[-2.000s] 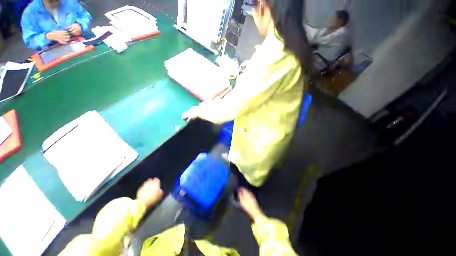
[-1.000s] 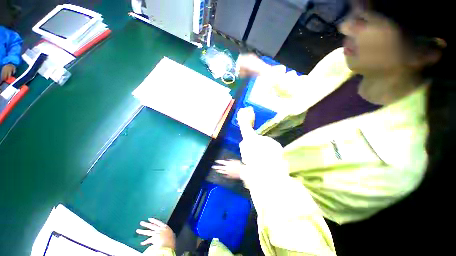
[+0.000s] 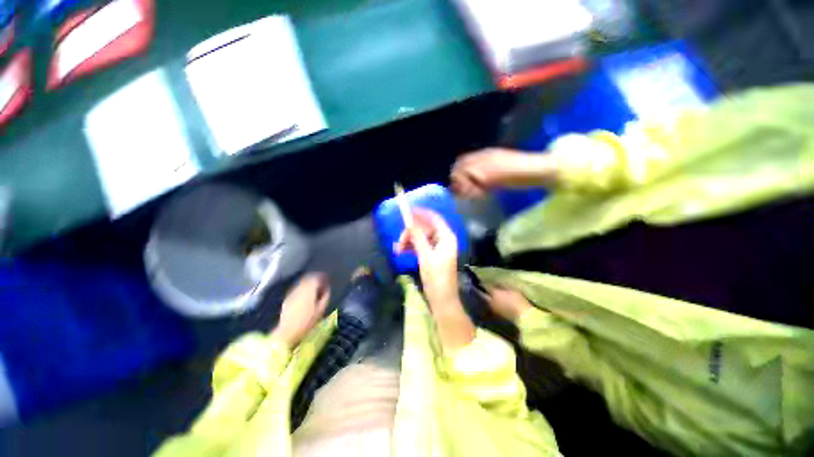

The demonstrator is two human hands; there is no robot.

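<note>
My right hand (image 3: 432, 239) is over a blue stool and holds a thin, pale, pen-like object (image 3: 405, 209) upright between thumb and fingers. The object is blurred, so I cannot tell what it is. My left hand (image 3: 304, 302) is low in front of me, beside the waste bin. It is blurred, its fingers look curled, and I cannot see whether anything is in it.
The blue stool (image 3: 389, 234) stands below the green bench (image 3: 384, 67). A round grey-white bin (image 3: 165, 284) is at left. White sheet stacks (image 3: 259, 89) lie on the bench. Another person's hand (image 3: 477, 171) and yellow sleeve (image 3: 660, 174) are close at right, near a blue crate (image 3: 571, 112).
The view has swung down and toward the bin. The pen-like object now shows in my right hand. My left hand, spread over the bench edge before, is now low near the bin.
</note>
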